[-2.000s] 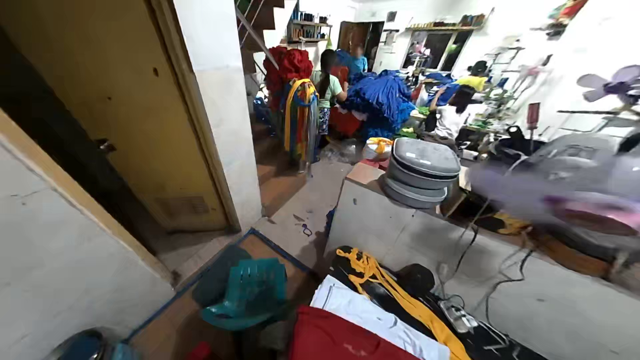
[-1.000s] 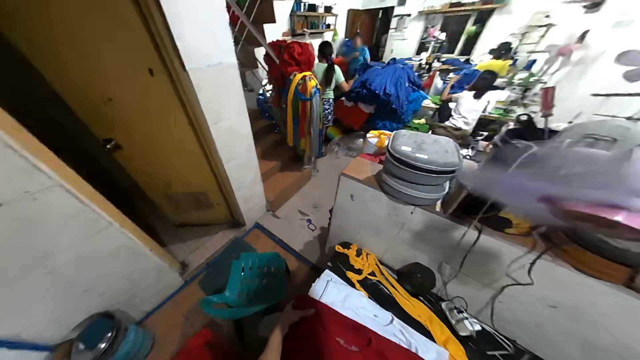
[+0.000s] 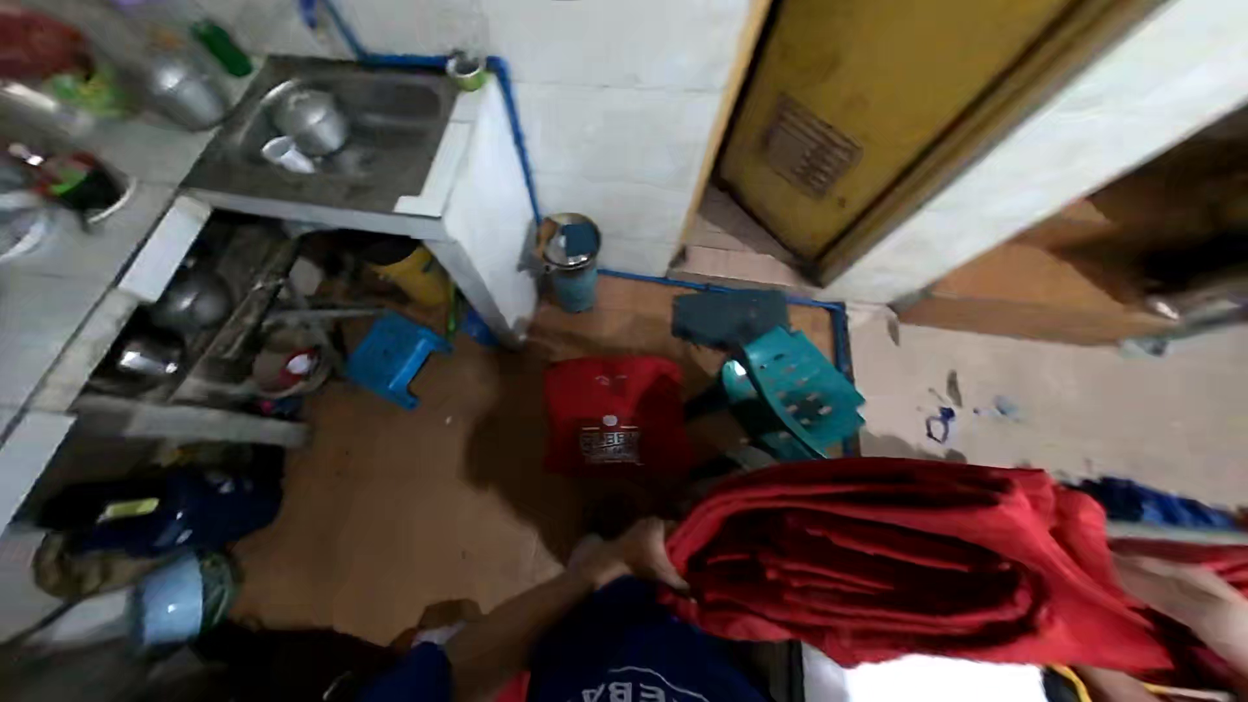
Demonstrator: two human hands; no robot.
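Observation:
A thick folded stack of red fabric [image 3: 877, 565] spans the lower right of the head view. My left hand [image 3: 639, 554] grips its left end, with the fingers partly hidden under the cloth. At its right end is my right hand [image 3: 1185, 595], blurred and holding the folds. A red folded shirt with white print [image 3: 614, 414] lies beyond, near the middle, beside a green plastic chair [image 3: 804, 385]. White cloth [image 3: 936, 680] shows below the stack at the bottom edge.
A steel sink [image 3: 390, 127] with a pot stands at the upper left. A blue plastic stool [image 3: 390, 359] is on the tiled floor, and a metal bucket [image 3: 570, 258] stands by the wall. A yellow door [image 3: 838, 127] is at the top; dark blue cloth lies at the right.
The view has swung far left and down, toward the sink and floor. The red fabric that lay on the white cloth is now lifted between both hands.

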